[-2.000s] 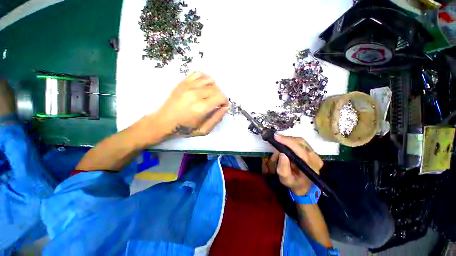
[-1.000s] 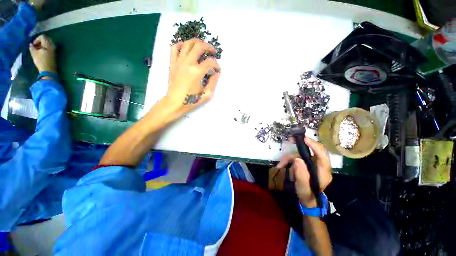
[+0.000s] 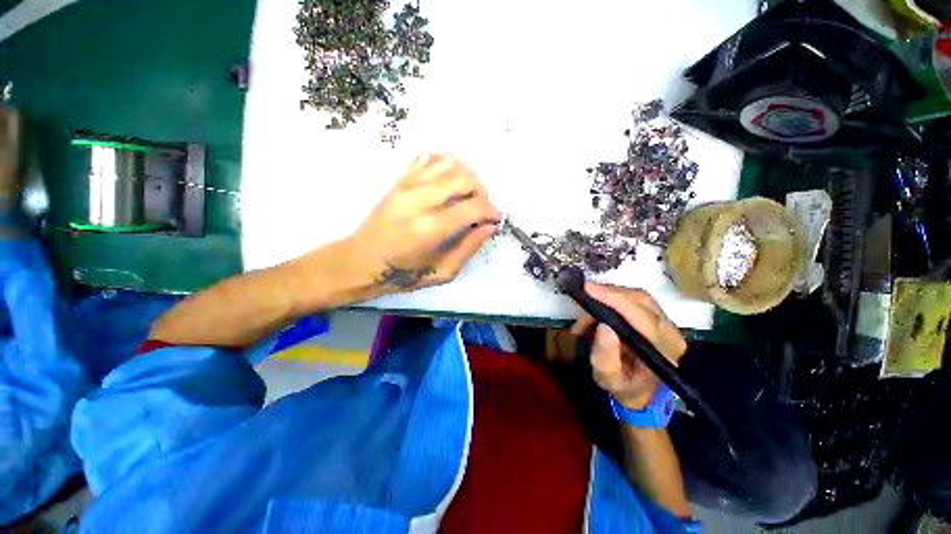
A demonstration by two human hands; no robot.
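Observation:
My left hand [image 3: 433, 221] is over the white sheet [image 3: 521, 63], fingertips pinched together at the iron's tip; a tiny part seems to be between them, too small to make out. My right hand [image 3: 633, 344] holds the black soldering iron [image 3: 636, 349] like a pen, its thin metal shaft pointing up-left to my left fingertips. A pile of dark green-black components [image 3: 349, 57] lies at the sheet's upper left. A pile of dark, purplish components [image 3: 649, 183] lies at the right, trailing down to beside the iron's shaft.
A solder spool [image 3: 117, 186] stands on the green mat [image 3: 156, 63] at left. At right are a tan round container [image 3: 688, 250] with whitish bits, a black fan [image 3: 793, 104] and a yellow sponge [image 3: 916, 329]. A neighbouring person's blue sleeve [image 3: 37, 365] shows at far left.
Since one second ago, my left hand has moved from the upper-left pile down to the iron's tip. The iron has swung from the right pile to point up-left. The view has shifted.

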